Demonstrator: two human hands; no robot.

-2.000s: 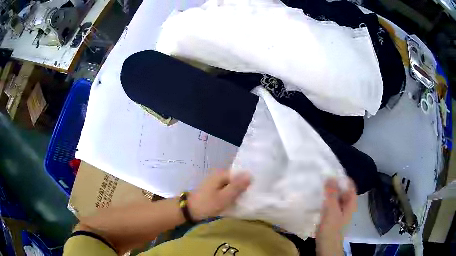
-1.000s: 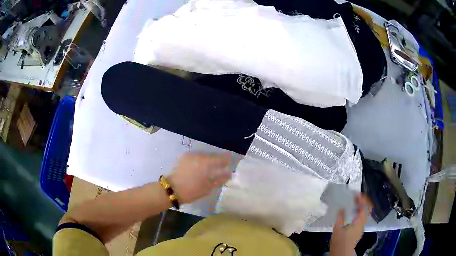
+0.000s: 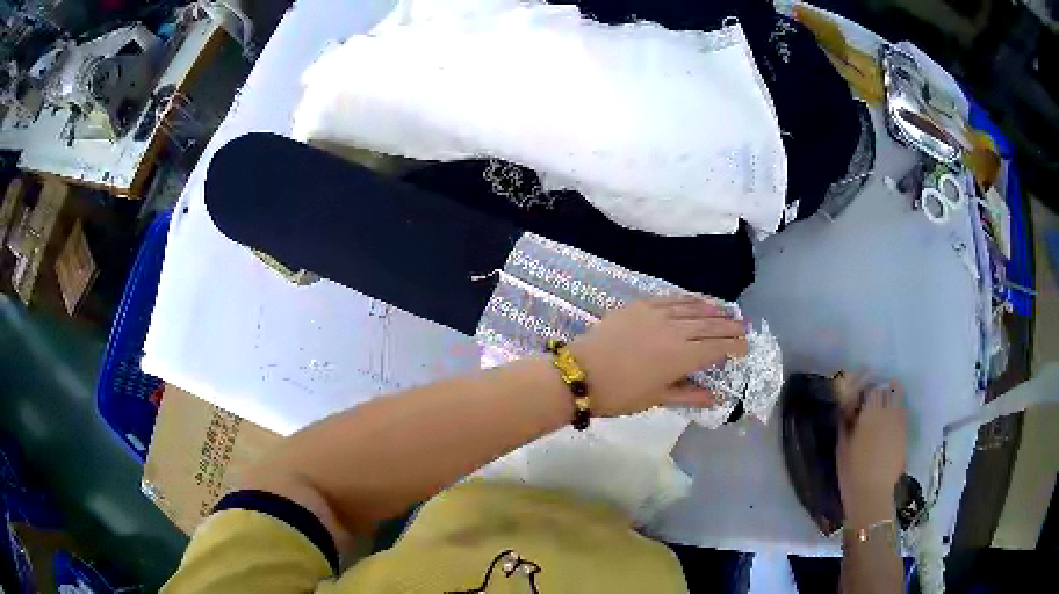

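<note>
A white lace piece (image 3: 557,284) lies over the right part of the black padded sleeve board (image 3: 348,226), with plain white cloth (image 3: 616,453) hanging toward me. My left hand (image 3: 656,354) lies flat on the lace near its right end, fingers spread. My right hand (image 3: 871,447) is closed around the handle of the steam iron (image 3: 813,447), which stands on the table to the right of the lace. The handle is mostly hidden by my fingers.
White garment pieces (image 3: 557,110) and black embroidered pieces (image 3: 813,116) are piled behind the board on the white-covered table (image 3: 290,348). Scissors (image 3: 939,197) and a metal tray (image 3: 921,104) lie at the right edge. A carton (image 3: 197,458) and blue crate (image 3: 134,337) are at left.
My left hand has moved right onto the lace. My right hand has left the cloth and taken hold of the iron. The whole view has shifted, with table things appearing farther left.
</note>
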